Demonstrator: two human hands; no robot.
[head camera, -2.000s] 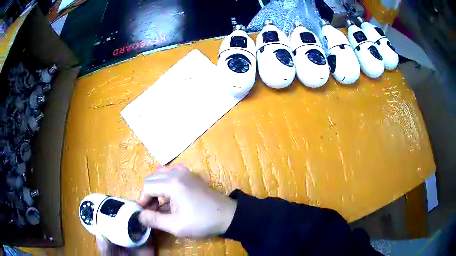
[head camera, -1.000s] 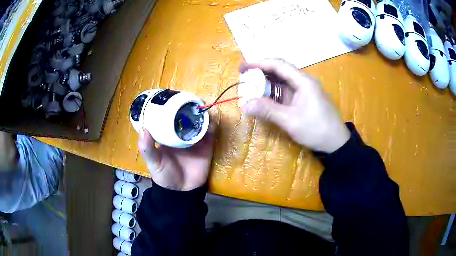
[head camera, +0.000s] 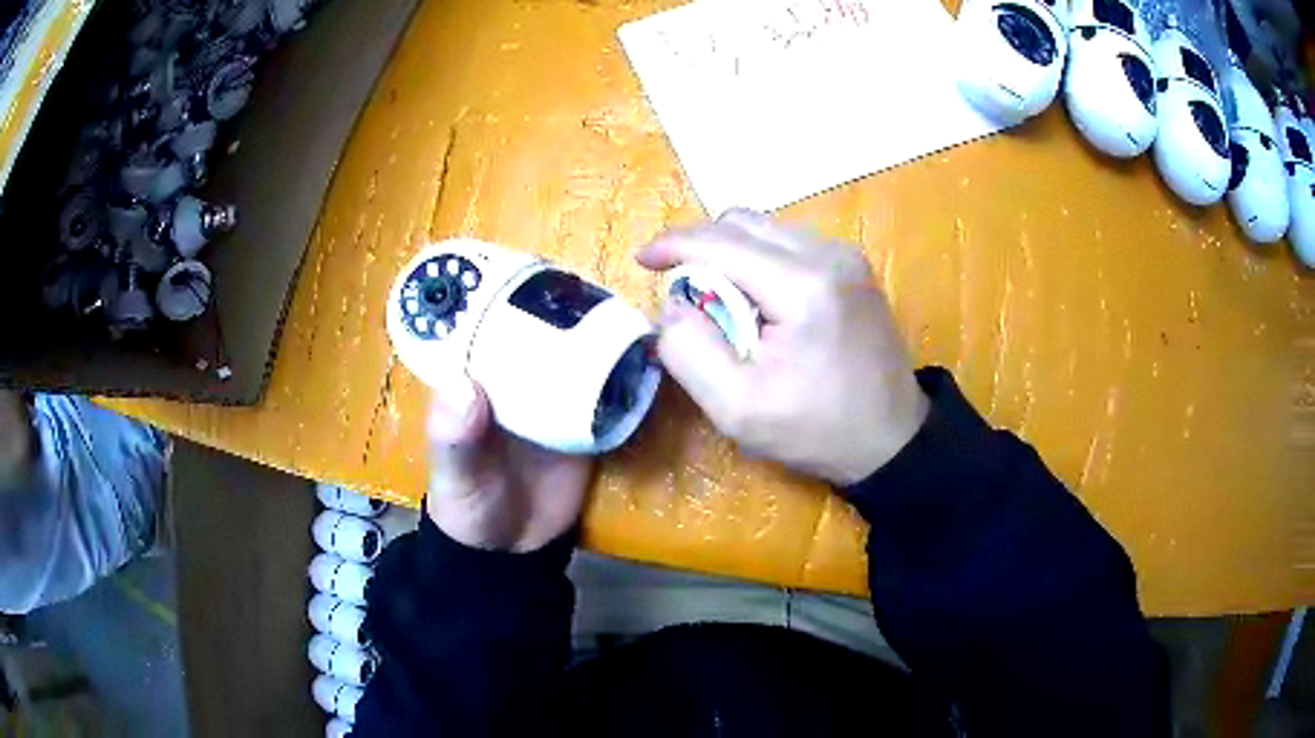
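Observation:
My left hand holds a white camera body from below. The body lies tilted, with its round black lens face at the left and its dark open end facing right. My right hand holds a white lamp base by its collar, close to the open end but apart from it. The base's inner side faces the body and a bit of red wire shows in it. The base's metal end is hidden by my right hand.
An open carton of lamp bases stands at the left. Finished cameras stand in a row at the upper right beside a paper sheet. Camera bodies sit in a carton below the table edge. A person's sleeve shows at the lower left.
Since one second ago, the camera body has turned so its lens face shows more and its open end points right. My right hand has brought the lamp base nearer to the body and tilted it.

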